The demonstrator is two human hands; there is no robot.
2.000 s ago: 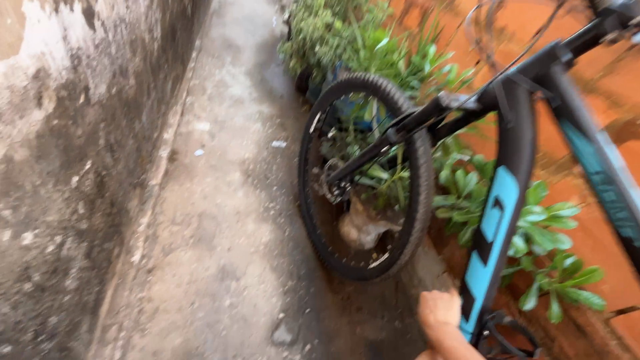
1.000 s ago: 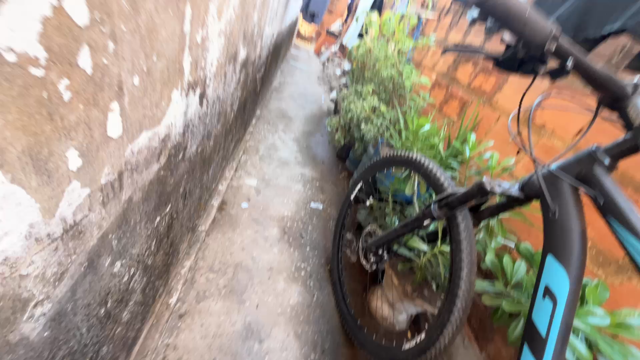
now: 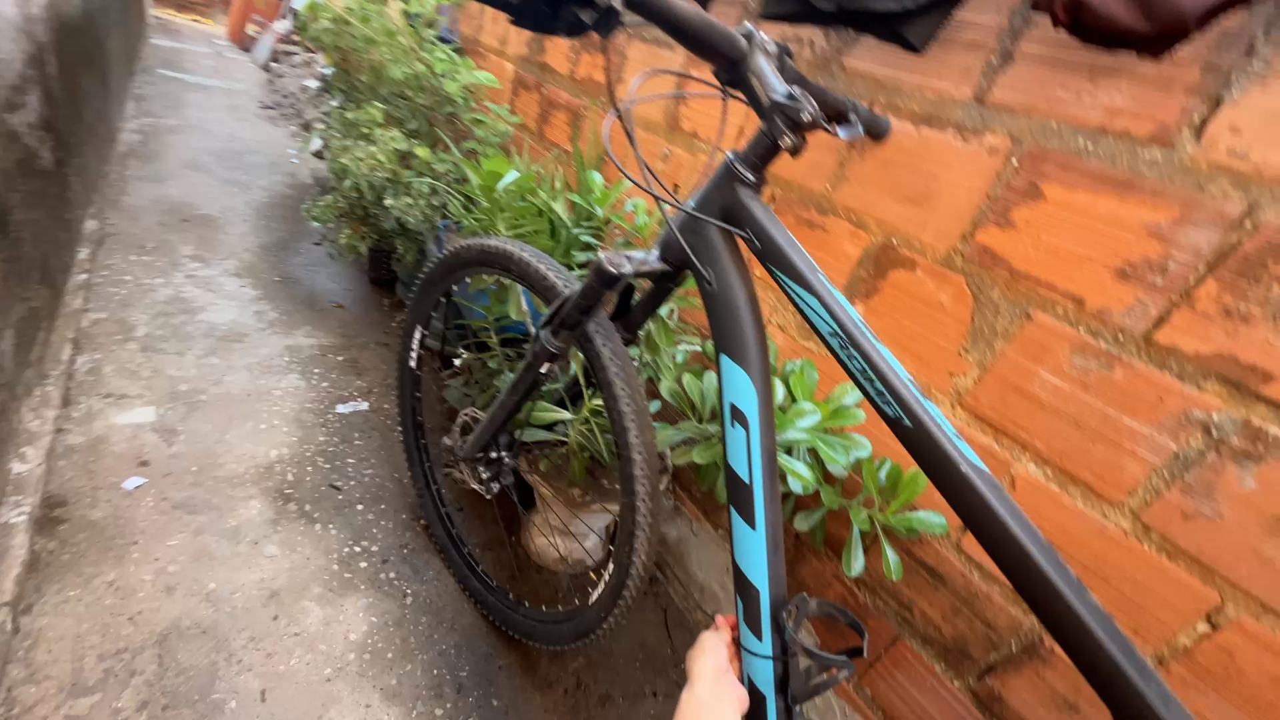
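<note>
My left hand (image 3: 715, 670) is at the bottom centre, against the left side of the down tube (image 3: 752, 500) of a black mountain bicycle, its fingers bent around the tube just beside a black bottle cage (image 3: 820, 645). Turquoise lettering marks the down tube and top tube (image 3: 900, 400). The front wheel (image 3: 640, 470), with its knobbly tyre, stands ahead on the left, below the suspension fork (image 3: 545, 350). The handlebar (image 3: 690, 35) and looping cables are at the top. My right hand is out of view.
An orange hollow-brick wall (image 3: 1100, 400) rises on the right, with dark cloth-like items (image 3: 870, 15) at the top. Green plants (image 3: 400, 130) line its foot. A wet concrete path (image 3: 230, 400) runs along a stained wall (image 3: 50, 180) on the left. A pale rounded object (image 3: 570, 530) shows behind the spokes.
The view has swung between the left wall and the bicycle. My left hand shows at the down tube two seconds ago, is out of view one second ago, and shows there again now.
</note>
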